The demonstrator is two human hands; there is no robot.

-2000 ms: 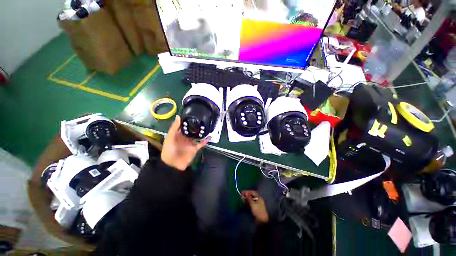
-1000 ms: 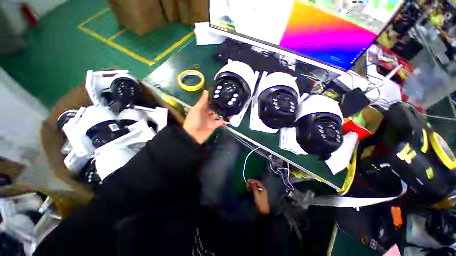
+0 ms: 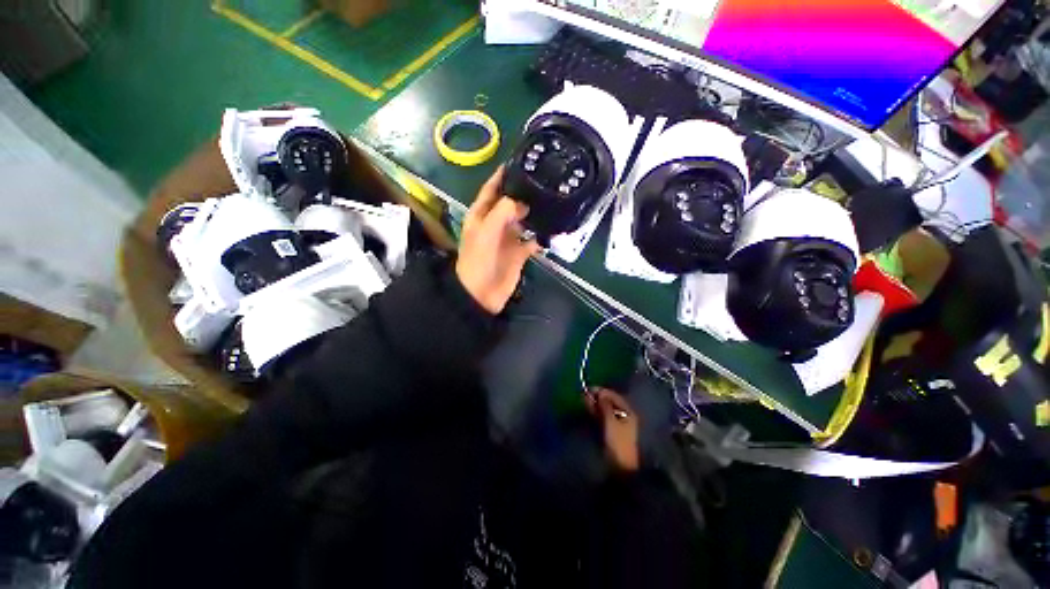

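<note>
Three white-hooded dome cameras with black ball fronts and small round LEDs stand in a row on the green bench: left camera (image 3: 564, 170), middle camera (image 3: 691, 198), right camera (image 3: 794, 276). My left hand (image 3: 495, 251) grips the lower left side of the left camera's ball, fingertips against the black surface. My right hand (image 3: 618, 428) is low, below the bench edge, its fingers closed at the end of a thin white cable (image 3: 587, 351). What sits between those fingertips is too small to tell.
A monitor (image 3: 846, 52) stands behind the cameras, with a keyboard (image 3: 599, 71). Yellow tape roll (image 3: 466, 137) lies left of them. An open carton (image 3: 144, 270) of cameras is at left, another lower left. A black bag (image 3: 1007, 334) with a white strap (image 3: 852, 463) is at right. Cables hang at the bench edge.
The view has shifted, so the bench and cameras sit further right and higher in it. The left camera's ball has turned under my left hand, its LEDs facing more upward. My right hand stays low.
</note>
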